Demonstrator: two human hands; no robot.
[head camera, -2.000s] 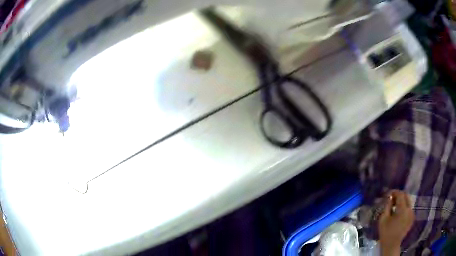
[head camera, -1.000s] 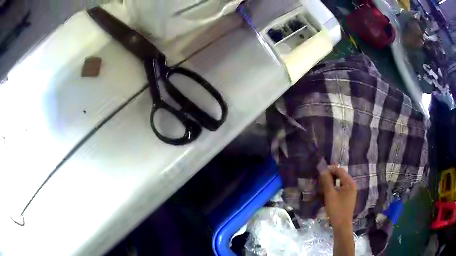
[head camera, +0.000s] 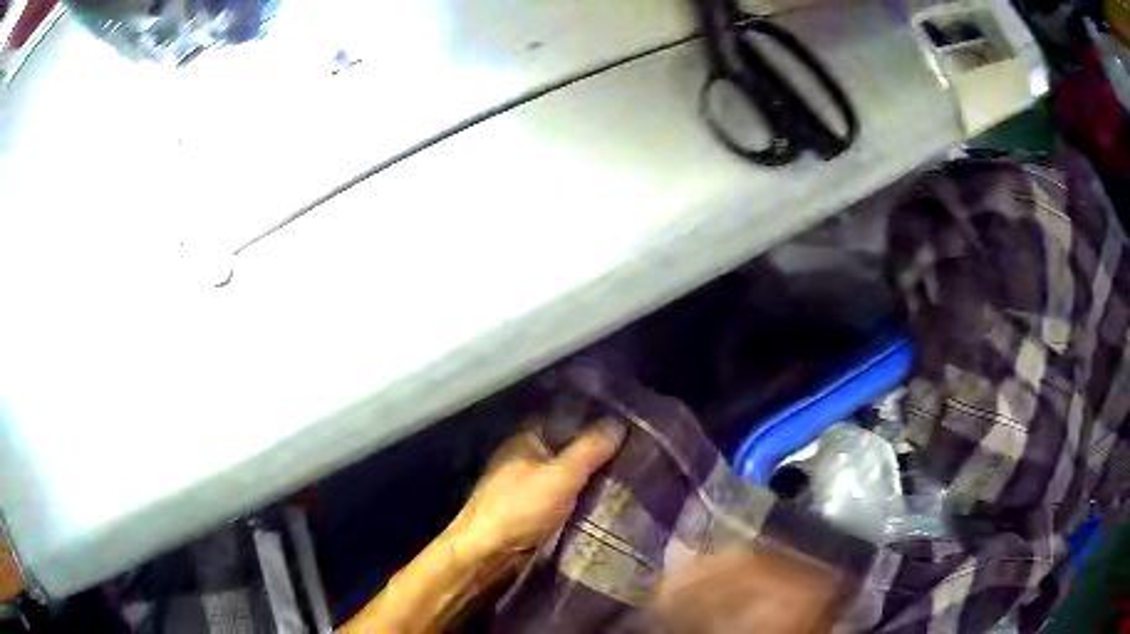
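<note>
My left hand (head camera: 539, 486) is below the front edge of the machine bed, its thumb and fingers pinching a plaid cloth piece (head camera: 610, 539) in purple-brown, white and beige checks. My right hand (head camera: 750, 592) is blurred at the bottom of the picture, over the same cloth; whether its fingers grip it cannot be told. The cloth hangs in front of the bed, partly covered by both hands. More plaid cloth (head camera: 991, 334) hangs at the right, beside the bed's end.
The white machine bed (head camera: 409, 285) fills the upper left, with a thin dark seam line. Black-handled shears (head camera: 781, 105) lie on it near a small compartment tray (head camera: 979, 50). A blue bin (head camera: 824, 396) holding clear plastic (head camera: 855, 477) stands below right.
My left hand has come into view, holding cloth. My right hand has moved left from the hanging plaid cloth at the right. The view has shifted; the shears now show near the top edge.
</note>
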